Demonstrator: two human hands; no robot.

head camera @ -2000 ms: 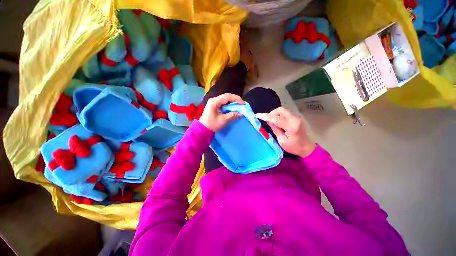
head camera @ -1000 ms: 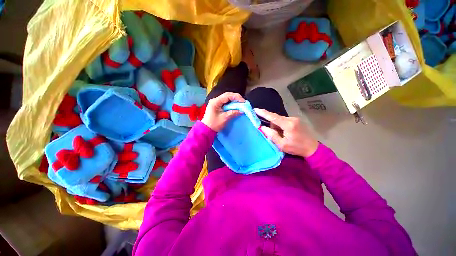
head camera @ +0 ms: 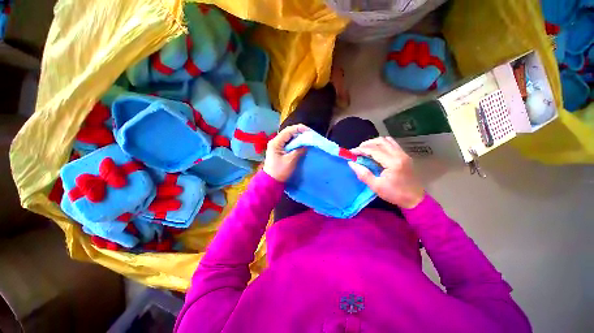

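Note:
A light-blue plush gift-box piece [head camera: 331, 185] is held over the lap, its hollow side facing up and its raised rim around it. A bit of red band shows at its upper right rim. My left hand [head camera: 284, 153] grips its upper left corner, fingers on the rim. My right hand [head camera: 389, 172] grips its upper right edge beside the red band, with thumb inside and fingers over the rim. No needle or thread can be made out.
A yellow sack [head camera: 40, 159] full of blue pieces with red bows stands at left. Another yellow sack [head camera: 498, 32] is at upper right. One bow piece [head camera: 415, 63] lies beyond the knees. An open supply box [head camera: 514, 104] carries a dotted card and small metal tool.
My right hand has moved from the rim's upper corner to its right edge. The piece has turned slightly, showing the red band at its rim. The view has shifted a little.

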